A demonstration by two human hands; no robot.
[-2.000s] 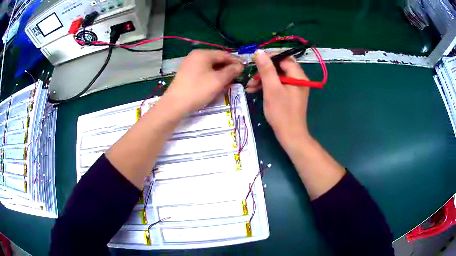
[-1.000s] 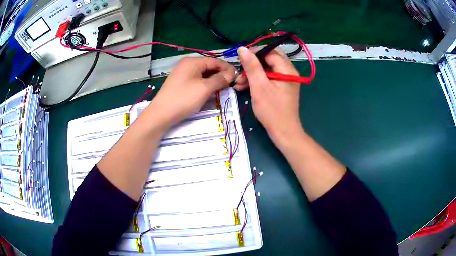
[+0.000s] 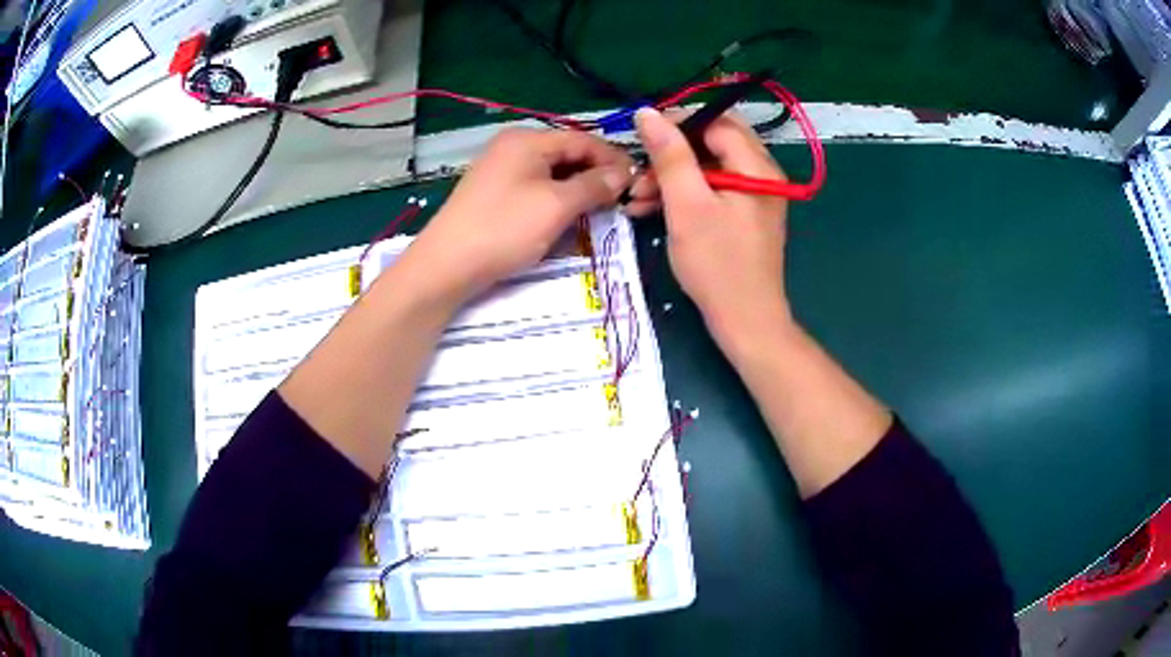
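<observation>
A white tray of flat white pouch cells lies in front of me, with yellow tape and thin red and black lead wires at the cell ends. My left hand is over the tray's top edge, thumb and finger pinching a small pale lead end. My right hand holds the red probe and the black probe, crossing each other. The probe tips meet near my left fingertips; exact contact is hidden by the fingers.
A beige-white tester with plugged red and black leads stands at back left. Stacked filled trays are at left, more trays at the right edge. A blue band joins the probe cables. A red stool shows at lower right.
Both hands stay together at the tray's top edge with small finger movements. The right hand and probes have tilted slightly. The whole view shifted a little and back.
</observation>
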